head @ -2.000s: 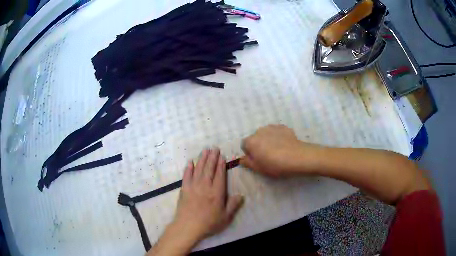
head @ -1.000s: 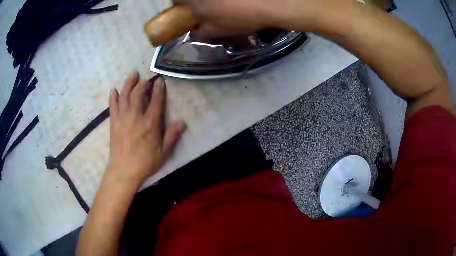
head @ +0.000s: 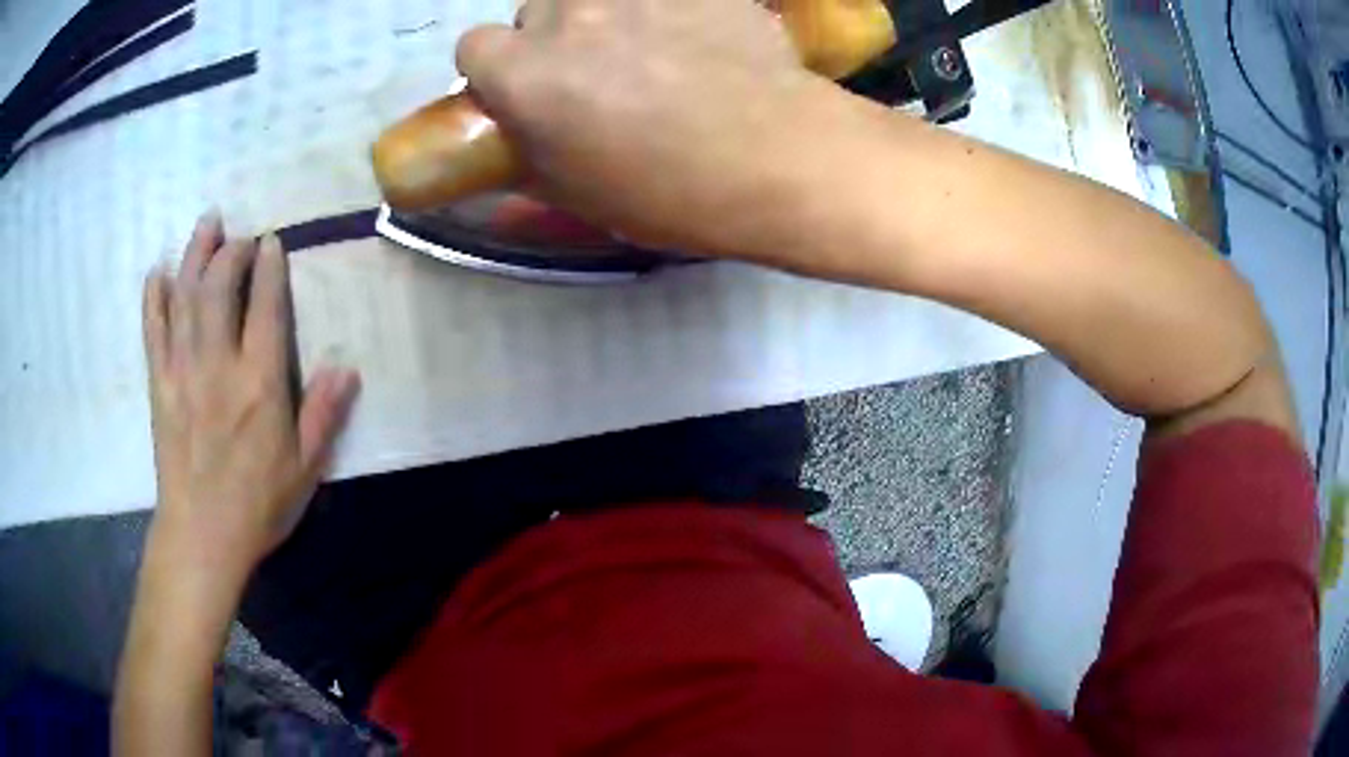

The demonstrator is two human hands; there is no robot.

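A dark fabric strip (head: 332,229) lies on the white table cover. My left hand (head: 230,377) lies flat with fingers apart, its fingertips on the strip's left part. My right hand (head: 636,111) is closed around the orange-brown wooden handle of the steam iron (head: 503,244). The iron's pointed tip faces left and sits on the strip, hiding the part to the right. The strip's joined corner does not show.
A small bundle of dark strips (head: 163,82) lies at the upper left. The iron rest (head: 1161,89) is at the upper right, with black cords (head: 1280,178) beyond. My red-clothed body, speckled floor (head: 917,444) and a white disc (head: 892,618) are below the table edge.
My right hand took the iron from its rest and brought it onto the strip. My left hand stays flat on the strip. The view shifted, so the large pile left the picture.
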